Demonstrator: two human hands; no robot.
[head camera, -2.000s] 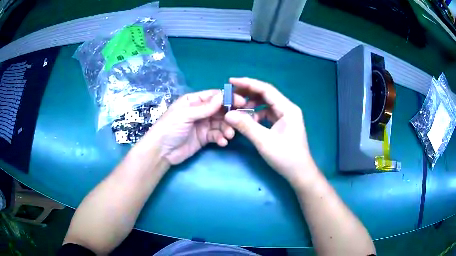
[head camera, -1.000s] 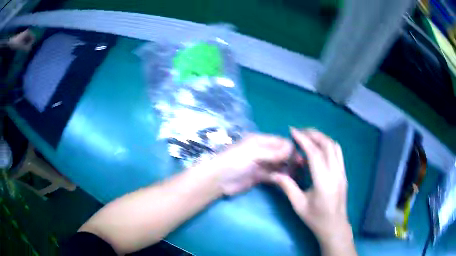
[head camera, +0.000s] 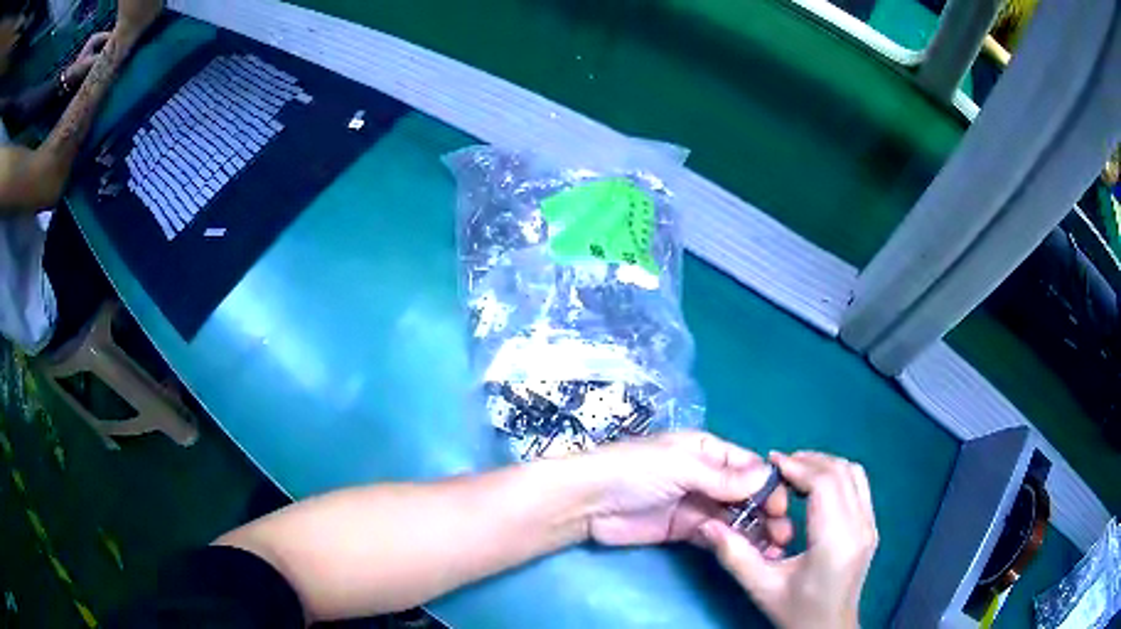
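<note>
My left hand [head camera: 676, 492] holds a small dark block [head camera: 768, 484] between thumb and fingertips, low and right of centre. A small shiny metal clip [head camera: 745, 516] is just below the block, between the two hands. My right hand [head camera: 826, 528] has its fingertips at the block and the clip; which fingers bear each piece is partly hidden. The clear plastic parts bag [head camera: 510, 307] lies behind my left wrist, with a green label [head camera: 602, 224] and loose silver and dark metal pieces in its near end.
Rows of pale pieces [head camera: 215, 135] lie on a black mat [head camera: 277, 203] at the left. Another person's arm [head camera: 92, 105] is beside it, near a stool [head camera: 117, 381]. A tape dispenser [head camera: 965, 522] and small bag [head camera: 1082, 590] are right; a ribbed rail [head camera: 553, 123] runs behind.
The view has swung left, showing more of the mat and the other person. The bag and dispenser sit further right in the picture. My hands stay together around the small parts.
</note>
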